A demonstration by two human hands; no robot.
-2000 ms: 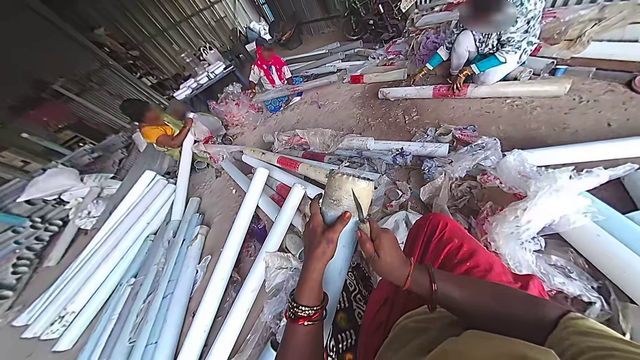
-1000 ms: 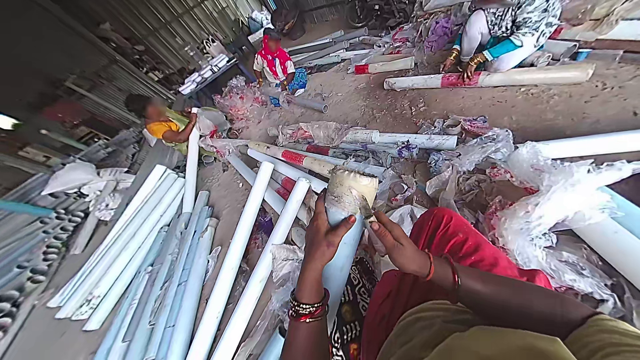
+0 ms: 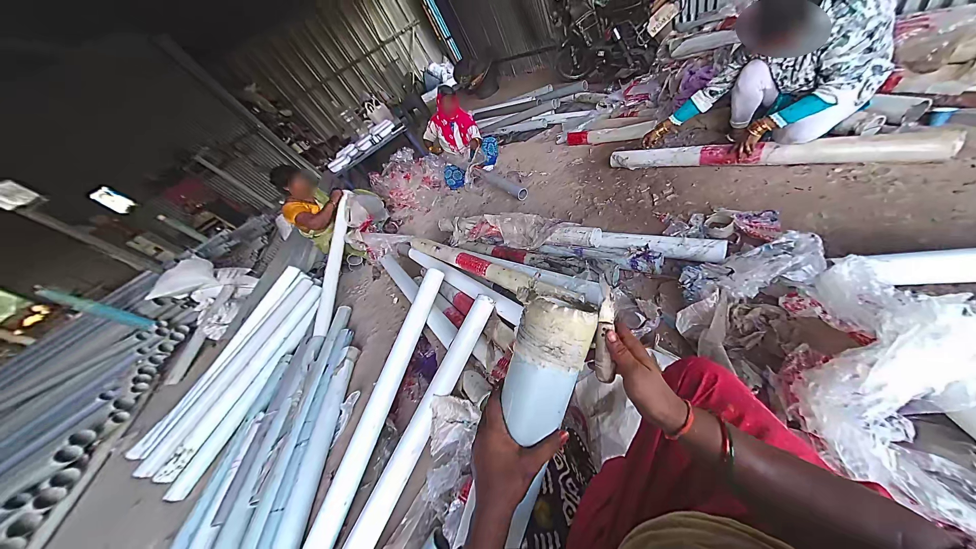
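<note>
My left hand grips a pale blue plastic pipe from below, thumb and fingers around its sides. The pipe tilts up in front of my lap. A dirty cream-coloured band wraps its upper end. Just right of that end, my right hand holds a small tool with a worn, pale handle upright. The tool's upper part is close to the pipe's rim; whether they touch I cannot tell. The lower pipe is partly hidden by my left hand and wrist.
White and pale blue pipes lie in a pile at the left, and two long white pipes lie nearer me. Crumpled clear plastic wrap covers the right side. One person crouches over a pipe at upper right; two others sit farther back.
My right hand and the tool have moved from against the pipe's band to beside its right edge. My left hand still grips the pipe, now lower down.
</note>
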